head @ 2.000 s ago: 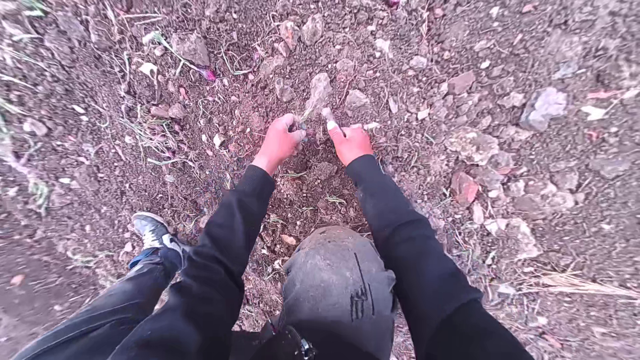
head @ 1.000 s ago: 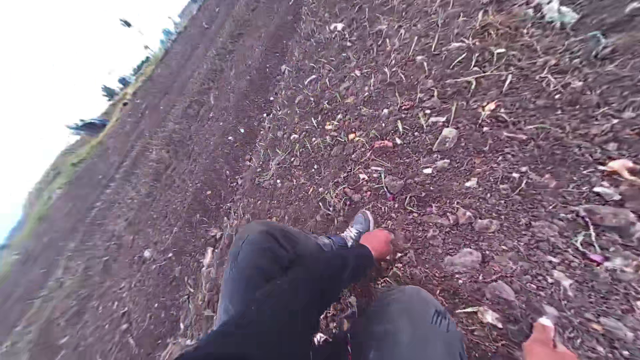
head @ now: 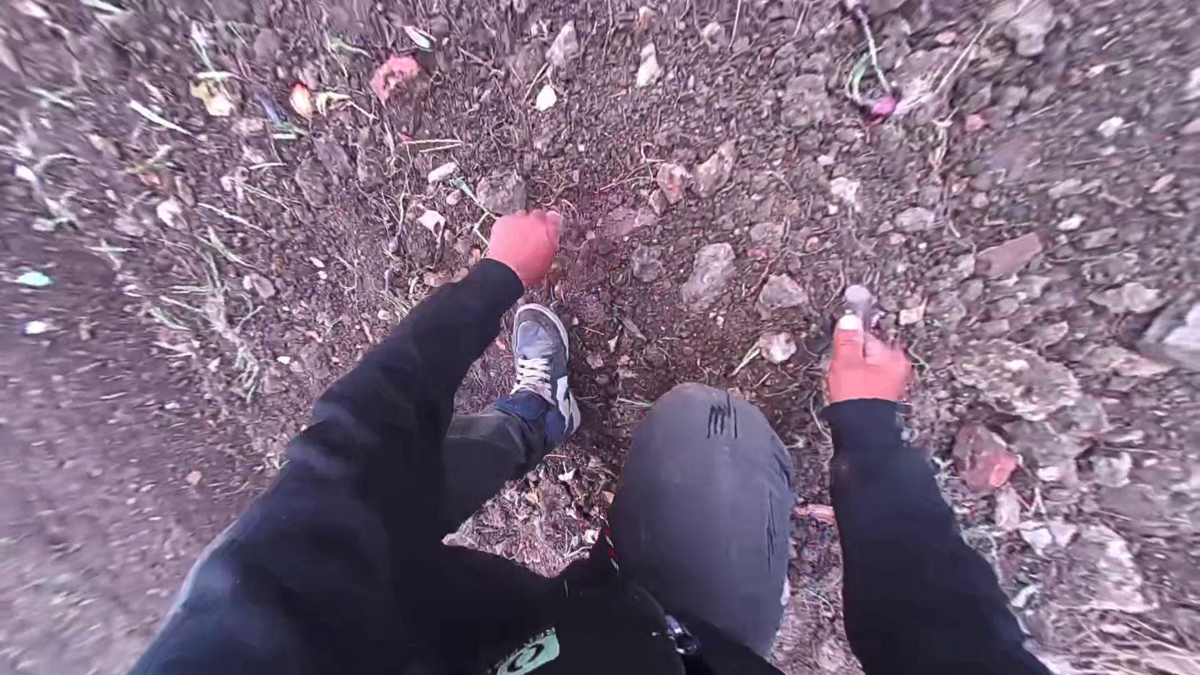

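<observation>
My left hand [head: 527,246] is curled low over the stony soil [head: 600,272], above the toe of my grey sneaker [head: 542,361]. Whether anything is inside its fingers cannot be seen. To the right of my knee, my right hand [head: 867,361] has its thumb pointing forward, against a small greyish object [head: 858,300] that is blurred. A pinkish-purple onion bulb [head: 883,107] with a green stalk lies on the soil well beyond my right hand.
Stones lie between my hands, among them a pale one [head: 710,274]. A reddish rock [head: 984,457] and larger grey rocks [head: 1022,378] are at the right. Dry stalks [head: 220,319] and plant scraps litter the left side. My bent knee [head: 703,497] is between my arms.
My hands were close together two seconds ago and are now far apart. The view swung up toward the field's edge and sky, then back down to the ground.
</observation>
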